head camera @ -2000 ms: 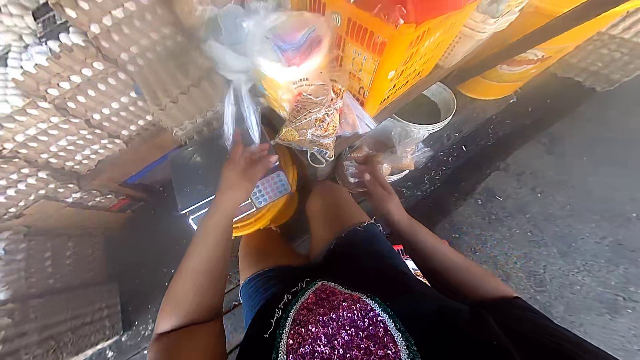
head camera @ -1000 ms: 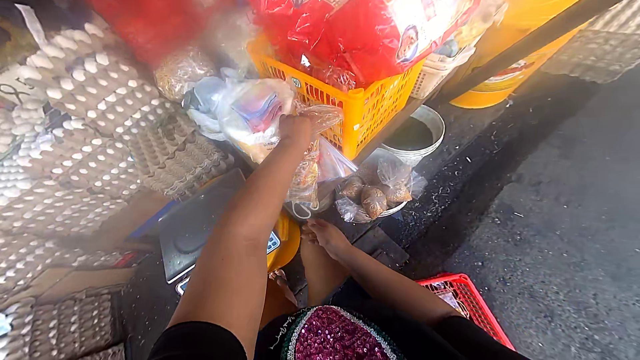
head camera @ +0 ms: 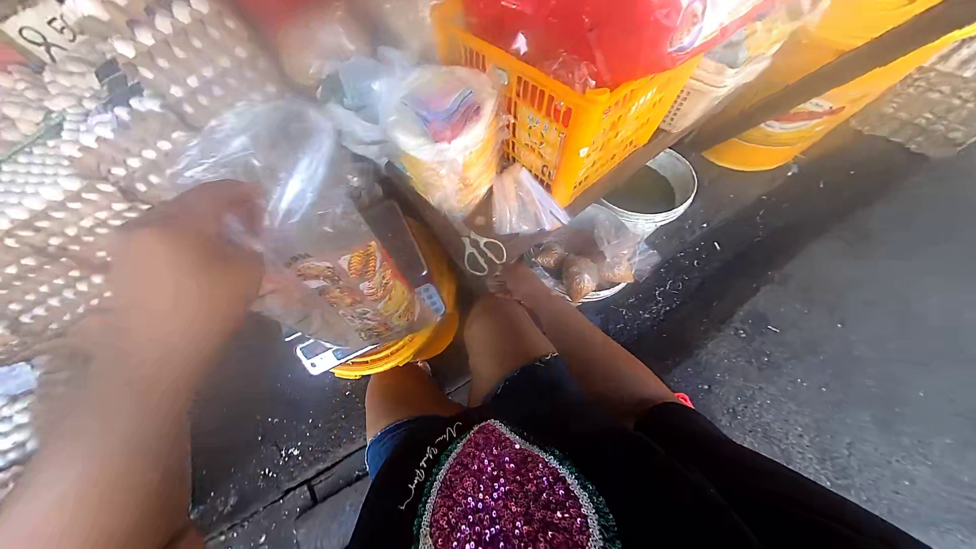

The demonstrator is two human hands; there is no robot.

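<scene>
My left hand (head camera: 217, 236), blurred, grips a clear plastic bag (head camera: 286, 168) at the left. A printed pack with food pictures (head camera: 366, 286) shows in or behind that bag, over a scale (head camera: 324, 354) on a yellow bucket (head camera: 438, 328). My right hand (head camera: 515, 282) rests low by my knee, just below white-handled scissors (head camera: 484, 253); its fingers are partly hidden and their grip is unclear. Right of it, several bagged brown items (head camera: 581, 274) lie on a white rim.
Stacked trays of eggs (head camera: 69, 229) fill the left side. Ahead stand a yellow plastic crate (head camera: 564, 130) with red bags (head camera: 579, 38), a clear bag of colourful contents (head camera: 450, 130), a white bucket of dark liquid (head camera: 656, 191) and a large yellow container (head camera: 762, 145).
My left hand has moved left from the bags beside the crate, now with a clear bag in it. My right hand, by the bagged brown items two seconds ago, is now at my knee.
</scene>
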